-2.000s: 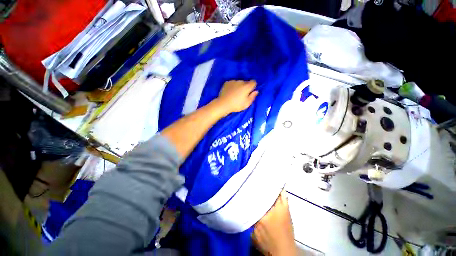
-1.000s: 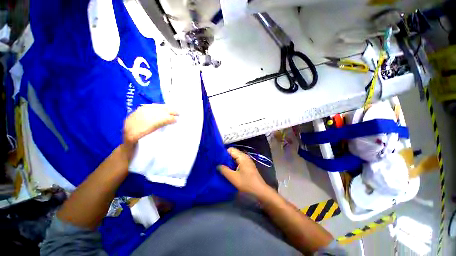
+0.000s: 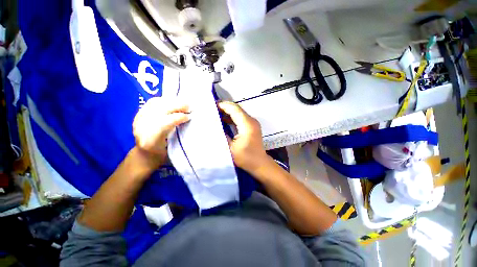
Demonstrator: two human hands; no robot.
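The white strip (image 3: 201, 141) with a thin dark-blue line runs from under the needle area (image 3: 206, 55) of the sewing machine (image 3: 151, 26) towards my lap. My left hand (image 3: 157, 128) grips its left edge, thumb on top. My right hand (image 3: 243, 135) holds its right edge with the blue fabric there, close below the presser foot; its fingertips are partly hidden. The royal-blue garment body (image 3: 63, 114) with white print and a grey stripe spreads left of the machine and under my left forearm.
Black-handled shears (image 3: 319, 78) lie right of the needle, with yellow-handled snips (image 3: 384, 72) further right. A yellow strip (image 3: 413, 88) hangs at the table's right end. Below stands a white side bin (image 3: 368, 219) with white bundles and blue fabric strips (image 3: 384, 136). A white paddle-shaped part (image 3: 90, 52) hangs at upper left.
Since a second ago both hands have moved up towards the needle. The white strip now lies lengthwise between them, its blue line showing. Earlier my left arm reached far across the garment.
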